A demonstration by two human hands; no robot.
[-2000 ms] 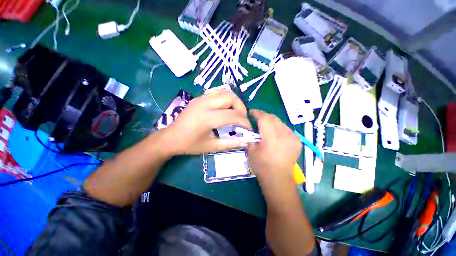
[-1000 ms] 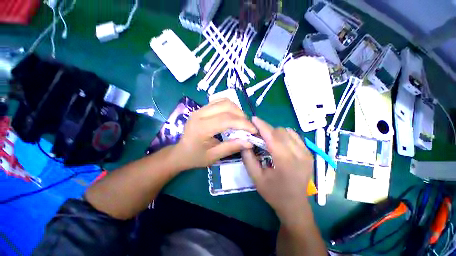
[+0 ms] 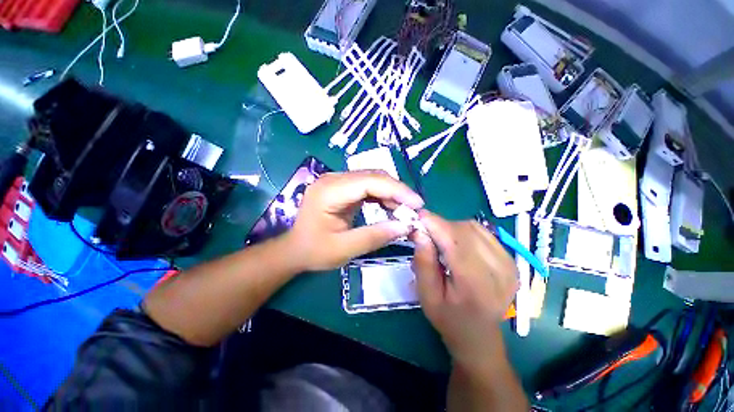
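My left hand [image 3: 342, 221] and my right hand [image 3: 467, 269] meet at the middle of the bench. Their fingertips pinch a small white part [image 3: 405, 215] between them; fingers cover much of it, and I cannot tell exactly what it is. An open power bank housing [image 3: 385, 284] lies on the mat just below the hands, its right end hidden by my right hand. A white cover [image 3: 373, 161] lies just beyond my fingers. A smartphone [image 3: 291, 193] with a lit screen lies left of my left hand, partly covered by it.
Bunched white cables [image 3: 378, 96] and several open housings [image 3: 455, 76] lie at the back. A large white cover [image 3: 507, 153] and light-blue side cutters [image 3: 521, 251] are at right. Black fans [image 3: 137, 173] stand at left. An orange-and-black tool [image 3: 608, 362] lies front right. A wall charger [image 3: 188, 51] is back left.
The hands stay together at the middle. The longer white piece seen between them earlier now shows only as a small white part at the fingertips. The view has shifted slightly, moving bench items rightward.
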